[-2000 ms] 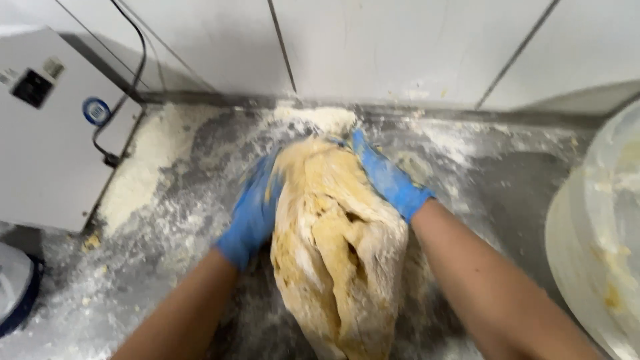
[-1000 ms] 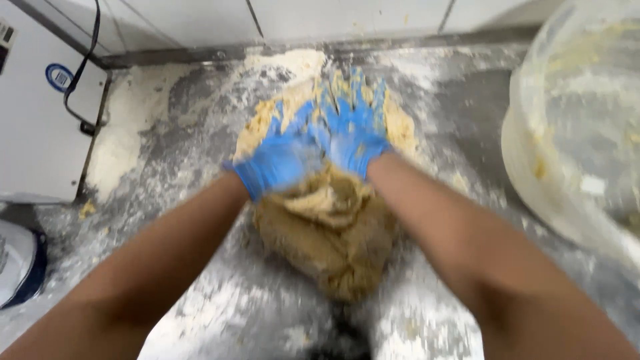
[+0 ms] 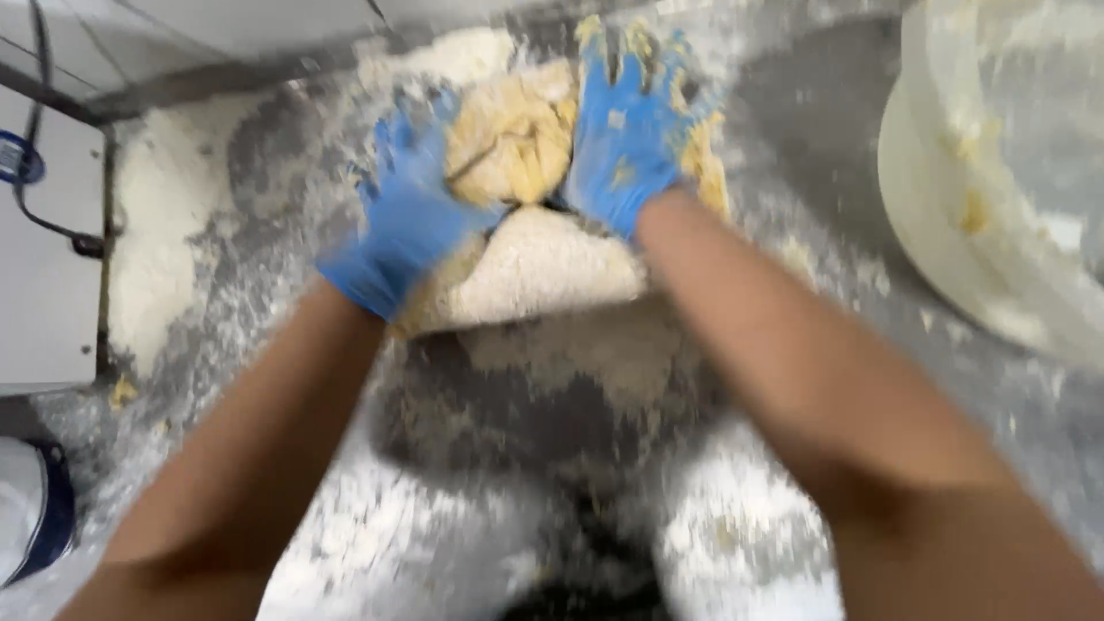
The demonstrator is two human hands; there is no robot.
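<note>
A large lump of yellowish, floury dough (image 3: 543, 267) lies on the flour-dusted metal worktop (image 3: 552, 405), near its back edge. Blue gloves cover both hands. My left hand (image 3: 414, 198) presses on the dough's left side with its fingers spread, somewhat blurred. On the right side of the dough, my right hand (image 3: 630, 129) lies flat, fingers apart and pointing away from me, with bits of dough stuck to the fingertips. Between the hands a folded, creased part of the dough shows. The dough under both palms is hidden.
At the right stands a large translucent plastic tub (image 3: 931, 198) with dough residue on its wall. A pale box-like appliance (image 3: 52, 276) with a dark cable (image 3: 43, 211) is at the left, above a white and dark blue container (image 3: 52, 509). Loose flour (image 3: 159, 233) lies beside the appliance; tiled wall behind.
The dough was long and stretched toward me two seconds ago; now it is folded into a shorter lump farther back. My hands, close together one second ago, are now apart on its two sides.
</note>
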